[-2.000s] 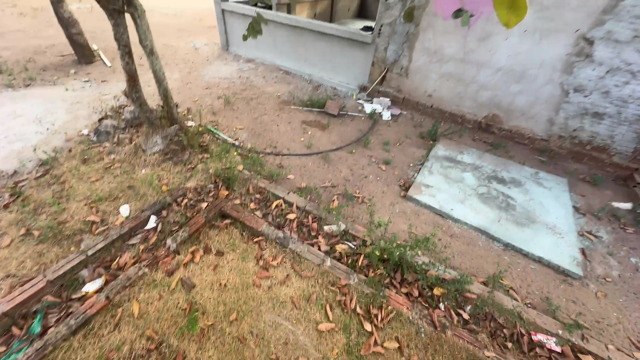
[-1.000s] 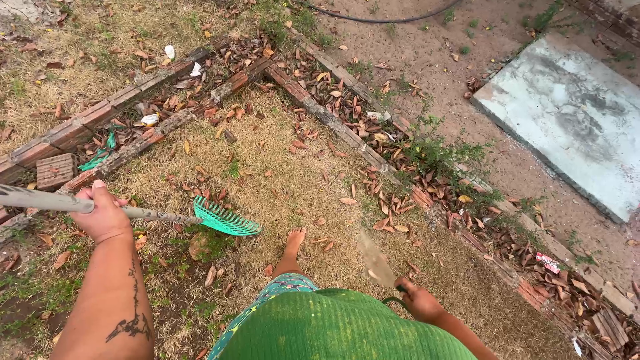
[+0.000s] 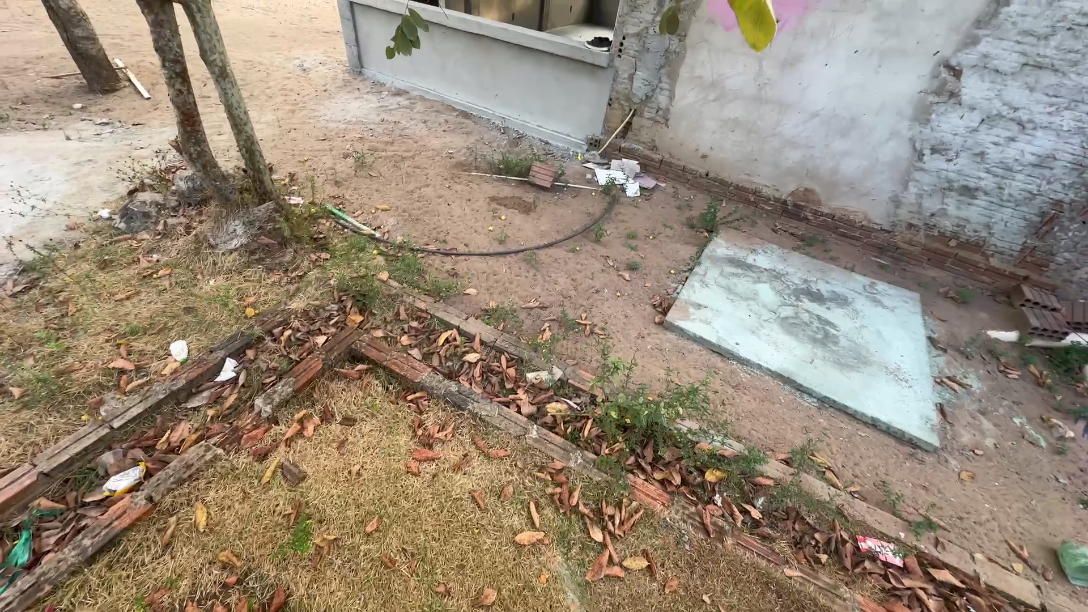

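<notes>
Neither of my hands shows in the view now, nor does the green rake. Dry brown leaves [image 3: 501, 374] fill the channel between two low rows of bricks [image 3: 476, 404] that run diagonally to the lower right. More leaves lie scattered on the dry grass [image 3: 374, 510]. At the left, another leaf-filled channel between brick edges meets the first at a corner. White litter [image 3: 125, 479] lies in it, with a green scrap [image 3: 20, 544] near the frame's left edge. A red and white wrapper [image 3: 881, 550] rests among leaves at the lower right.
A pale concrete slab [image 3: 807, 327] lies on bare soil before a worn wall [image 3: 799, 110]. A black hose [image 3: 510, 252] curves across the soil. Tree trunks [image 3: 191, 110] stand at the upper left. Hollow bricks [image 3: 1041, 310] lie at the right, and green weeds [image 3: 650, 408] grow along the brick edging.
The view has tilted down and back up. One second ago my left hand held a green rake by its pole and my right hand showed near the brick edging; both are now out of frame.
</notes>
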